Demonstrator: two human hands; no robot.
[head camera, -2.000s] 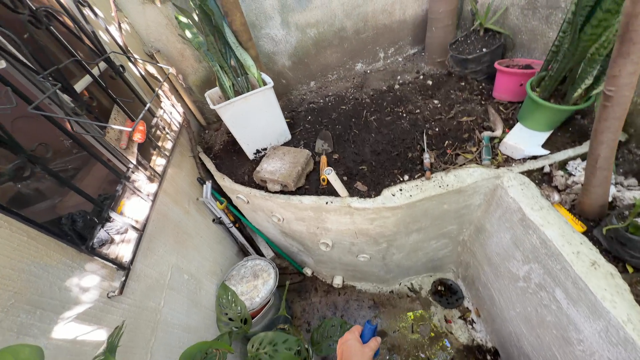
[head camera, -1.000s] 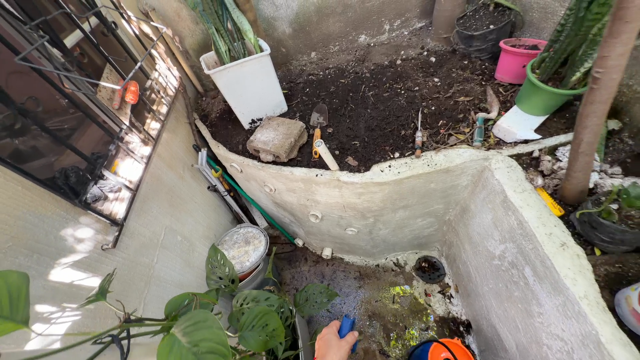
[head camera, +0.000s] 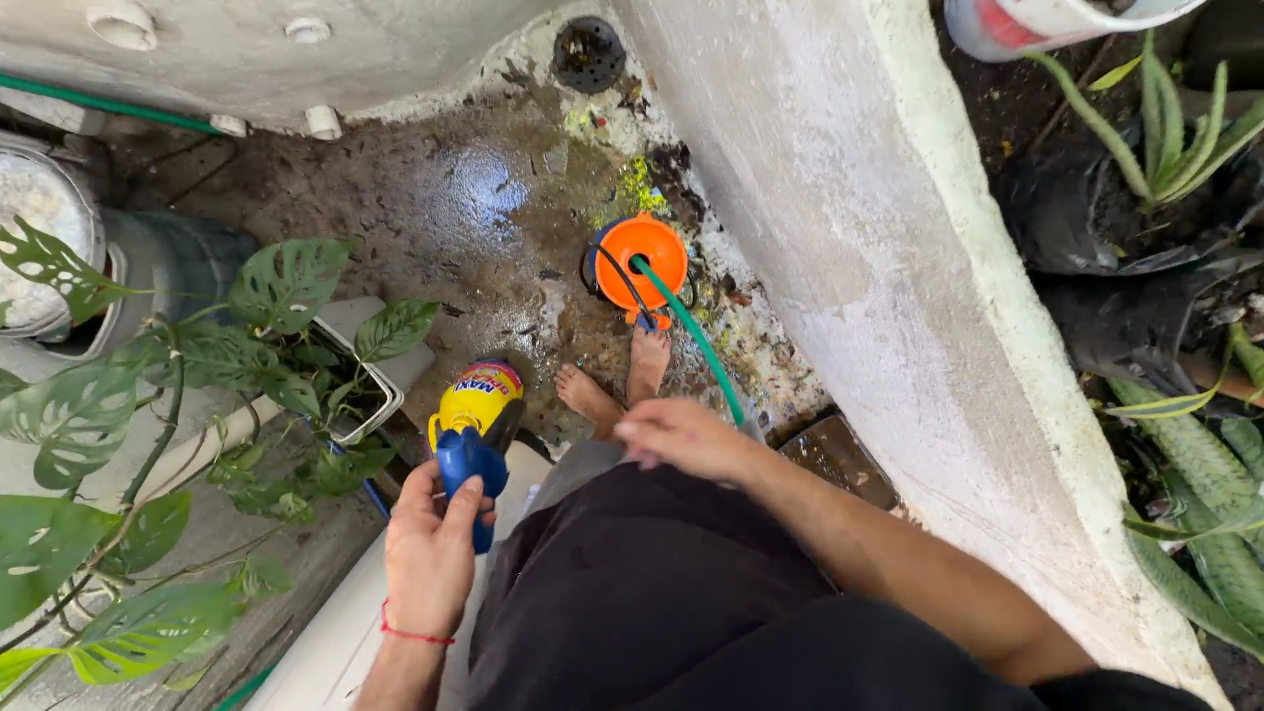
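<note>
My left hand (head camera: 430, 538) grips a blue plastic object (head camera: 470, 479), perhaps a spray nozzle or cap; its exact kind is unclear. Just beyond it is a yellow bottle (head camera: 476, 400) with a printed label; whether the two are joined cannot be told. My right hand (head camera: 681, 434) is in front of my body, with its fingers loosely curled and nothing visible in them. Past it, an orange funnel (head camera: 664, 247) sits over a dark container mostly hidden beneath. A green hose (head camera: 699, 341) runs into the funnel's middle, and a thin black tube or handle crosses its rim.
My bare feet (head camera: 591, 395) stand on the wet floor (head camera: 395, 217) by the funnel. A floor drain (head camera: 589, 54) lies at the wall's corner. The low concrete wall (head camera: 839, 197) runs along the right. Leafy plants (head camera: 286, 286), a grey planter (head camera: 370, 370) and buckets (head camera: 49, 237) stand at left.
The view has swung down to my feet. My right hand and the yellow bottle have come into view. The blue object stays in my left hand.
</note>
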